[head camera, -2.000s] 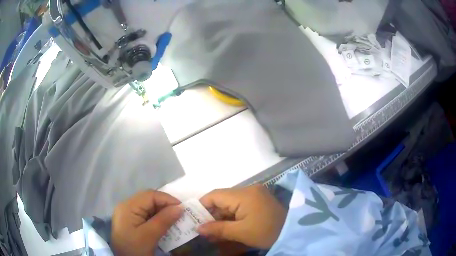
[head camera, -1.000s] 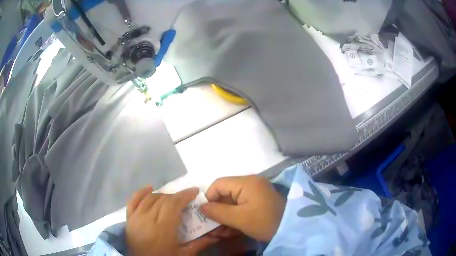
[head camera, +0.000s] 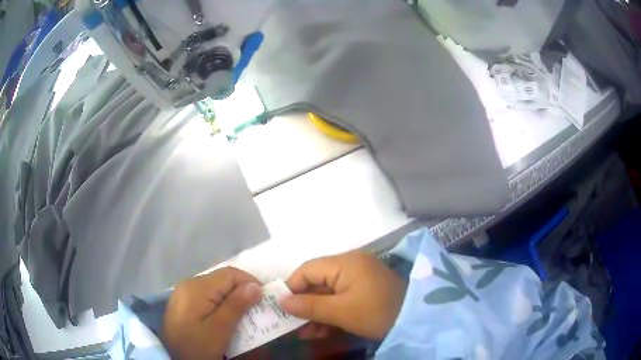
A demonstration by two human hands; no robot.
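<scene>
A white printed care label is held between both hands at the bottom centre, by the table's front edge. My left hand pinches its left side with thumb and fingers. My right hand pinches its upper right corner. Grey fabric panels lie in folds on the table left of the needle area. Another grey fabric panel lies right of the needle area, its lower end at the table's front edge. Neither hand touches the grey cloth.
The sewing machine head stands at the upper left, with its lit needle area below. A pile of white labels lies at the right. The ruler tape runs along the front edge. A blue bin is at the lower right.
The left hand has shifted its hold on the label, covering more of it one second ago and less now. The view has moved slightly. The grey panels lie as before.
</scene>
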